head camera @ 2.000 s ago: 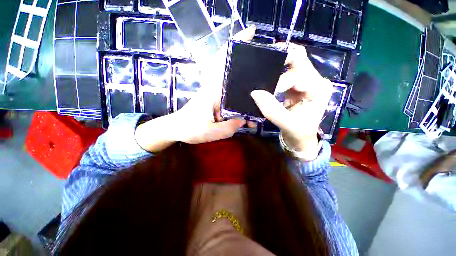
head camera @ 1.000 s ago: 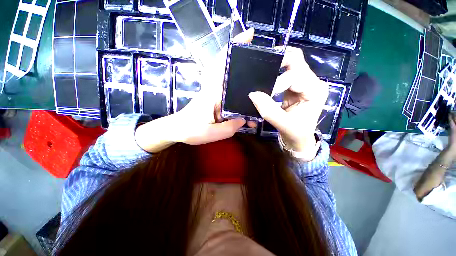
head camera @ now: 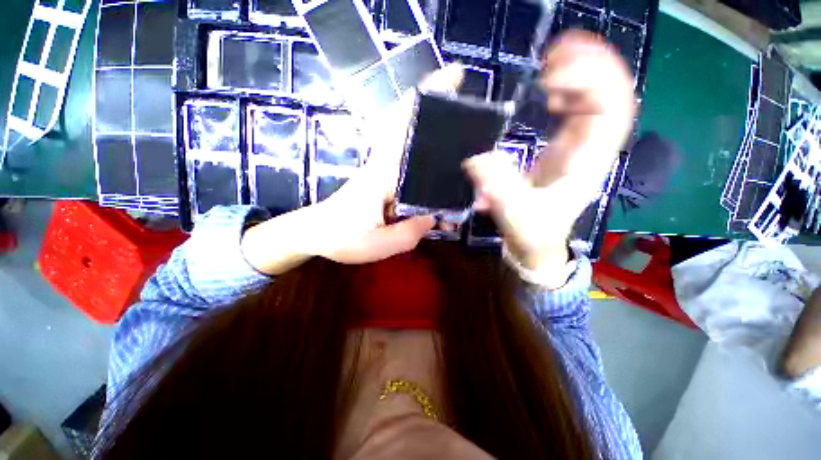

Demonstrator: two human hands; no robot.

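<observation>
My left hand (head camera: pixel 365 208) holds a rectangular part (head camera: pixel 446 151) with a black face up and a shiny rim, above the black tray (head camera: pixel 188 67). My right hand (head camera: pixel 572 148) is blurred, to the right of the part. Its thumb is near the part's right edge and its fingers are raised over the tray; whether they hold something is unclear. A die-cut sheet (head camera: pixel 340 34) with white lines lies slanted over the tray, its lower end near my left hand. Shiny rectangular parts (head camera: pixel 214 133) sit in tray pockets.
Spare die-cut sheets (head camera: pixel 135 99) lie left of the tray, others (head camera: pixel 763 135) at far right. White waste liner (head camera: pixel 40 72) is at far left. A dark scrap heap (head camera: pixel 653 162) lies on the green mat (head camera: pixel 698 99). Red stools (head camera: pixel 99 260) stand below; another person's arm (head camera: pixel 803 341) shows at right.
My right hand's fingers have moved up and right, away from the part, and are now blurred. My left hand still holds the part. The other person's arm at right has moved.
</observation>
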